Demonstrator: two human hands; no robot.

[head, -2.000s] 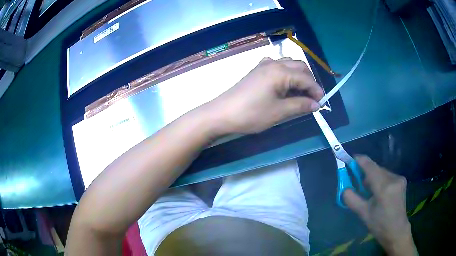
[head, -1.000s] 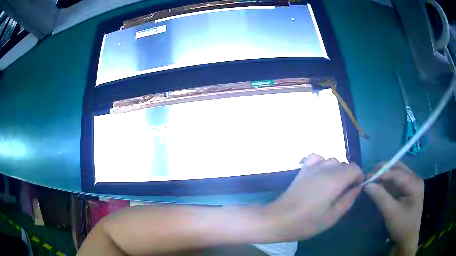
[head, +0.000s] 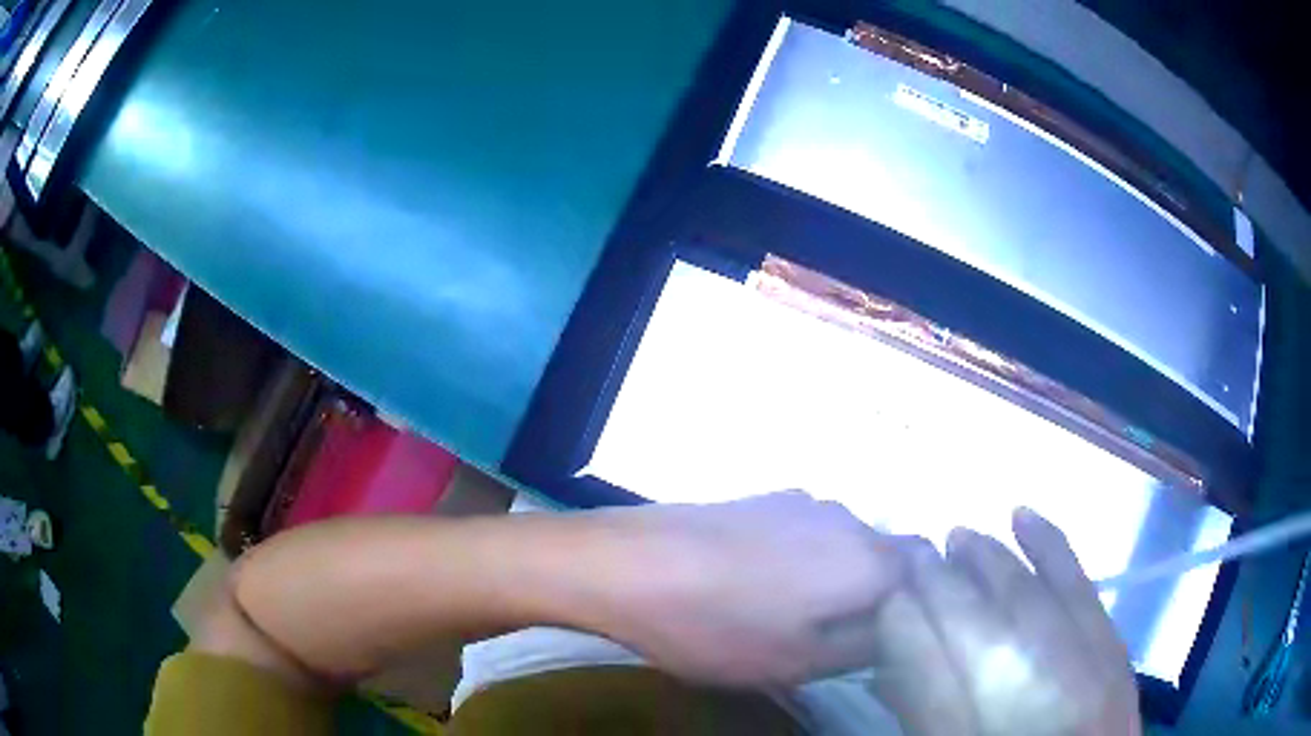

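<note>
The nearer LCD module (head: pixel 848 410) is a bright white bar-shaped panel with a copper-brown edge (head: pixel 942 341), lying in a black tray (head: pixel 611 309). My left hand (head: pixel 776 590) is at its near long edge, fingers curled; its fingertips are hidden where it meets my right hand. My right hand (head: pixel 1014 626) is blurred and cut off by the bottom edge, its fingers partly spread over the panel. A pale tape strip (head: pixel 1215 555) runs from my right hand out past the right rim; the grip on it is partly hidden. Scissors (head: pixel 1268 673) lie at the lower right.
A second silver panel (head: pixel 1035 237) with a small white label (head: pixel 942 111) lies in the tray beyond. The green bench (head: pixel 388 187) stretches left, with more panels (head: pixel 72 94) at the far left. Below its edge are pink material (head: pixel 367 467), cardboard and yellow-black floor tape (head: pixel 122 457).
The view has turned left, so the tray appears farther right and tilted. My hands have moved from the panel's right corner leftward along its near edge. The tape strip still trails right.
</note>
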